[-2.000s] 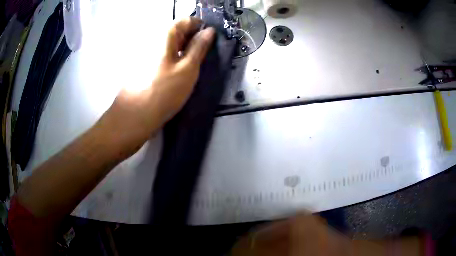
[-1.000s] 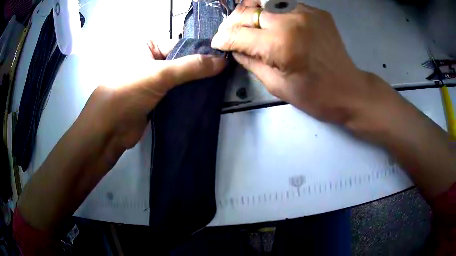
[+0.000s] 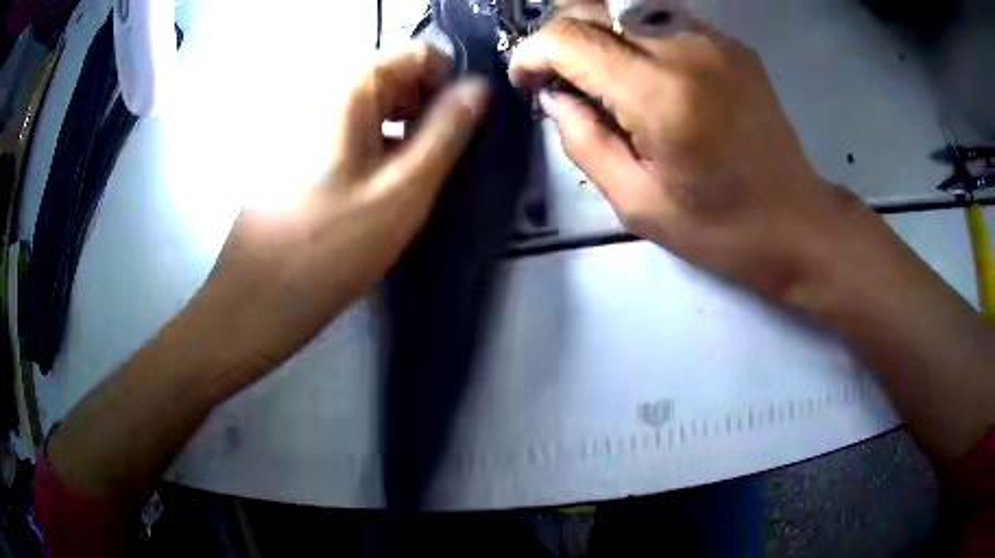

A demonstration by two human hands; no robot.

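Note:
A long dark denim strip (image 3: 442,327) runs from the sewing machine's needle area at the top centre down to the table's near edge; it is blurred. My left hand (image 3: 398,153) holds the strip's left side between thumb and fingers, just below the needle area. My right hand (image 3: 676,131) is on the strip's right, its fingertips close together beside the presser foot area. Whether they grip cloth or thread I cannot tell. The needle and foot are mostly hidden and blurred.
A pile of dark strips (image 3: 76,196) lies at the far left beside a white rounded machine part (image 3: 145,55). Dark thread snips (image 3: 967,169) and a yellow stick (image 3: 982,256) lie at the right edge. Ruler marks (image 3: 655,414) run along the table's near edge. The white ribbed knob (image 3: 651,16) hangs above my right hand.
Both hands were together on the strip's folded-over upper part; now they are apart. The strip has narrowed in view and its lower end has shifted right. My right hand has moved slightly right.

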